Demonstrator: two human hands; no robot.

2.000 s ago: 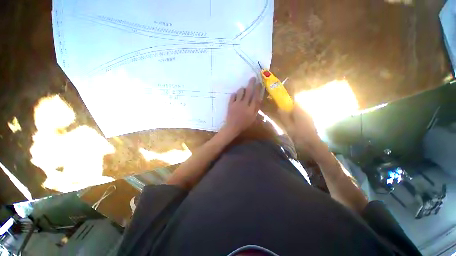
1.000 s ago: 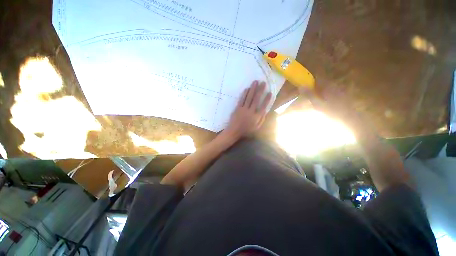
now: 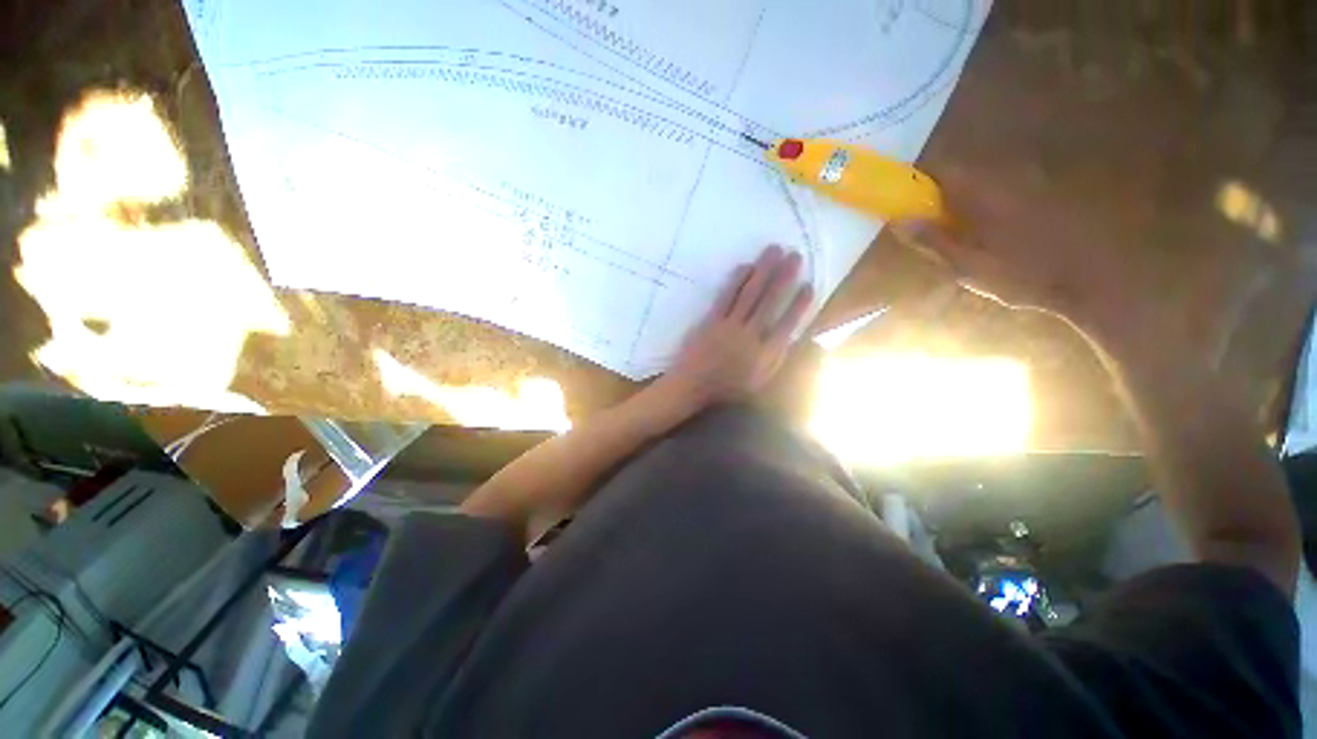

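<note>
A large white pattern sheet (image 3: pixel 477 188) with fine dark lines and small text lies flat on the brown table. My left hand (image 3: pixel 744 332) rests flat on its lower right part, fingers slightly spread. My right hand (image 3: pixel 982 238) holds the rear of a yellow handheld cutter (image 3: pixel 867 178) with a red spot near its front. The cutter's thin dark tip points left and lies over the drawn lines, just above where a curved line starts. Whether the tip has cut the paper there cannot be told. Glare washes out part of the sheet and blurs my right hand.
The brown tabletop (image 3: pixel 433 339) has bright glare patches at the left and near my right forearm. A small white paper sliver (image 3: pixel 849 329) lies right of my left hand. Below the table edge are an open cardboard box (image 3: pixel 238 465) and a dark metal frame (image 3: pixel 166 679).
The sheet appears rotated and shifted right in view. The cutter has moved from the sheet's right edge inward to the meeting lines, and now points left. My left hand remains flat on the paper.
</note>
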